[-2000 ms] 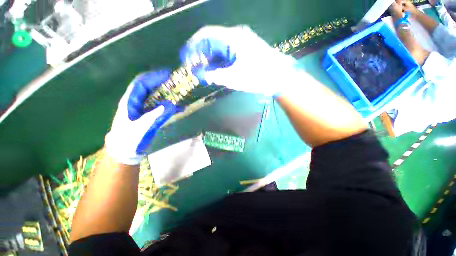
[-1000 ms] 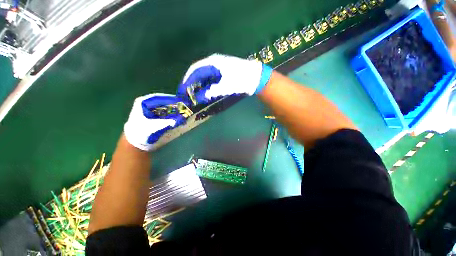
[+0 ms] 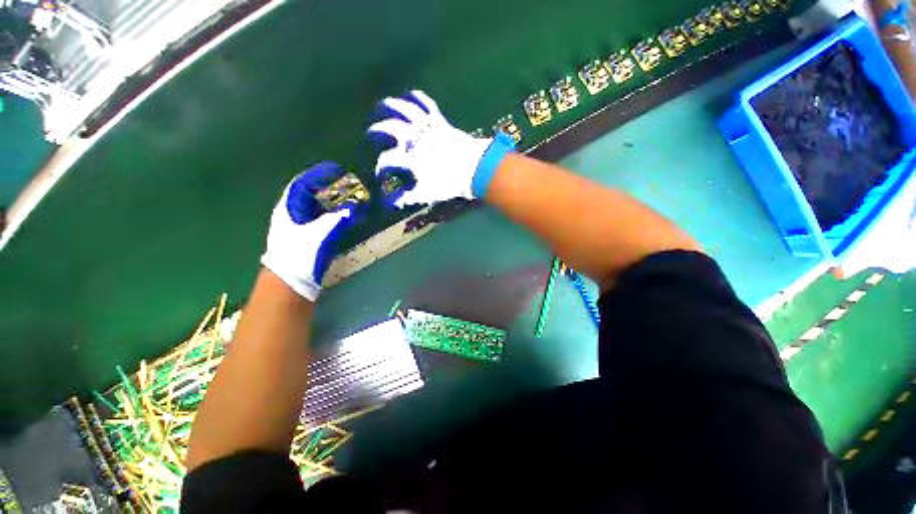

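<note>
My left hand (image 3: pixel 306 226), in a white glove with blue palm, holds a short board strip (image 3: pixel 344 191) between thumb and fingers, above the conveyor belt's near edge. My right hand (image 3: pixel 427 151), gloved alike with a light blue wristband, is just right of it, some fingers spread. A small single PCB (image 3: pixel 391 184) shows at its thumb and lower fingers, partly hidden; the hands do not touch. A row of single PCBs (image 3: pixel 597 76) runs along the belt to the upper right. A green board panel (image 3: pixel 455 335) lies on the bench.
The grooved metal plate (image 3: pixel 364 373) lies left of the green panel, beside a loose pile of waste edges (image 3: pixel 166 422). A dark tray stack (image 3: pixel 40 457) is at far left. A thin green stick (image 3: pixel 547 298) and blue cord lie right. A blue bin (image 3: pixel 793 226) of dark parts stands near another person's arm.
My hands, close together a second ago, have moved apart. The right hand's fingers have spread, with a small PCB at its thumb. The left hand still holds the strip, now more exposed.
</note>
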